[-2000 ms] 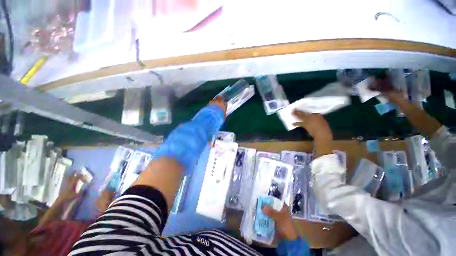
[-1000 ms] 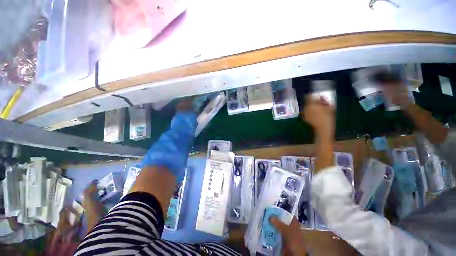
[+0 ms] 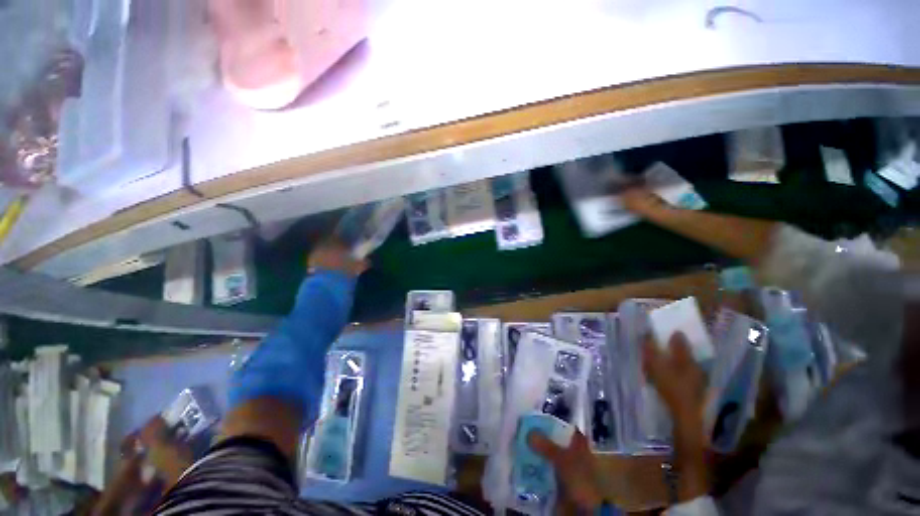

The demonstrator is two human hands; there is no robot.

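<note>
My left hand [image 3: 338, 258], in a blue oversleeve, is over the green conveyor at the lower left end of a clear pack [image 3: 375, 226]. It is blurred, and whether the fingers grip the pack is unclear. My right hand [image 3: 573, 466] is at the bottom centre, with its thumb on a light-blue leaflet [image 3: 532, 466]. The leaflet lies over the lower part of a tilted clear plastic box [image 3: 550, 378] with dark items inside. A white printed carton [image 3: 426, 403] lies left of it on the blue bench top.
More clear packs [image 3: 471, 388] lie along the bench, one [image 3: 335, 418] on the blue part. A co-worker's hands, one holding a white slip [image 3: 682, 328], reach in from the right. Another hand [image 3: 161, 450] is at lower left, near stacked cartons [image 3: 61, 413]. A wood-edged shelf [image 3: 454, 131] overhangs the conveyor [image 3: 434, 267].
My left hand has moved left and down in view, and the conveyor packs have shifted left. My right hand stays on the leaflet. The co-worker's hand has come back to the bench with a white slip.
</note>
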